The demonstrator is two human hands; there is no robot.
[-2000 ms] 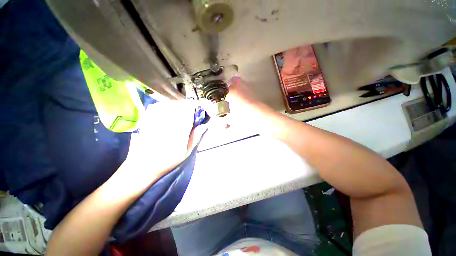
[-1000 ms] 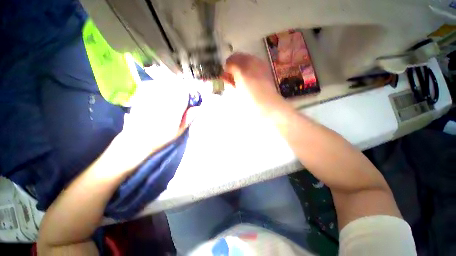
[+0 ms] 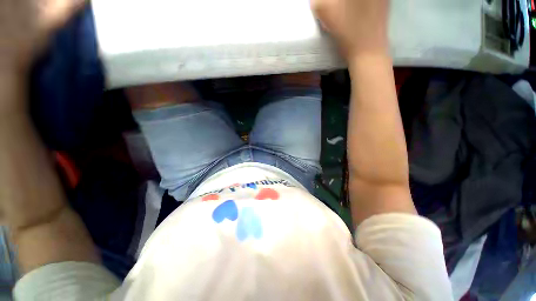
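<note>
The navy blue garment (image 3: pixel 67 88) hangs over the left end of the white table (image 3: pixel 217 62). My left hand (image 3: pixel 29 23) is at the top left, blurred and cut off by the picture's edge, beside the garment. Its fingers and any grip cannot be made out. My right hand (image 3: pixel 352 20) is at the top, over the table's front part, cut off by the top edge. I cannot tell if it holds anything. The machine head and needle are out of the picture.
The small grey control panel (image 3: pixel 495 26) is at the table's right end, with black scissor handles (image 3: pixel 515 23) beside it. Dark fabric (image 3: pixel 464 147) is heaped at the right below the table. My lap in light blue denim (image 3: pixel 282 120) is under the table edge.
The view has tilted down towards my lap; machine, phone and neon tag have left it. My left hand has moved left, away from the needle area. My right hand is nearer the table's front edge.
</note>
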